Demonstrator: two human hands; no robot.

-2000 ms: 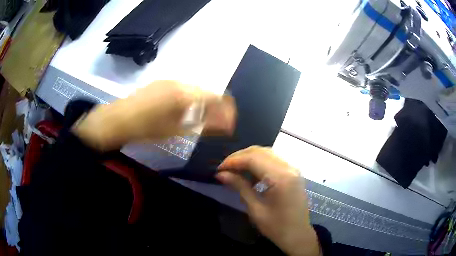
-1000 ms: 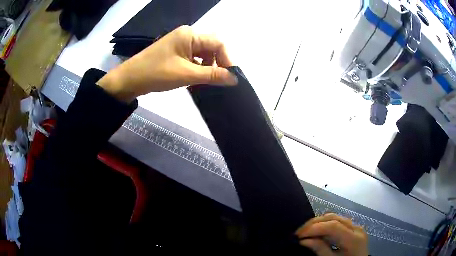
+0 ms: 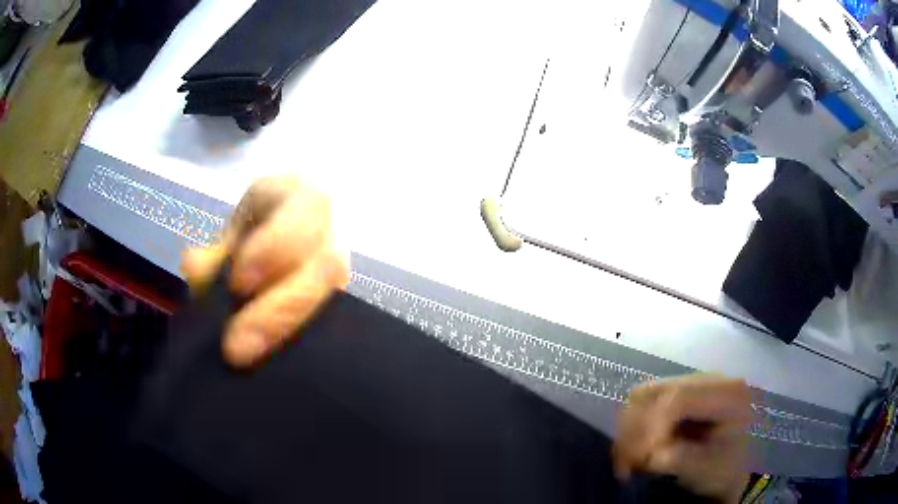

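Note:
A black cut piece [image 3: 423, 413] is stretched between my hands over the table's front edge, in the lower middle. My left hand [image 3: 281, 271] grips its upper left end, with the fingers over the cloth; it is blurred. My right hand [image 3: 689, 433] holds the other end at the lower right and is also blurred. The piece's lower part merges with my dark clothing, so its lower outline cannot be told.
The sewing machine head [image 3: 724, 84] stands at the upper right, with finished black pieces [image 3: 802, 251] beside it. A stack of cut pieces [image 3: 271, 59] lies upper left. A pale latch [image 3: 500, 225] sits at the panel corner. A ruler [image 3: 492, 345] runs along the front edge.
Both hands moved the black piece; my left hand came down and left, my right hand slightly right. The piece now lies lower and more sideways, uncovering the latch.

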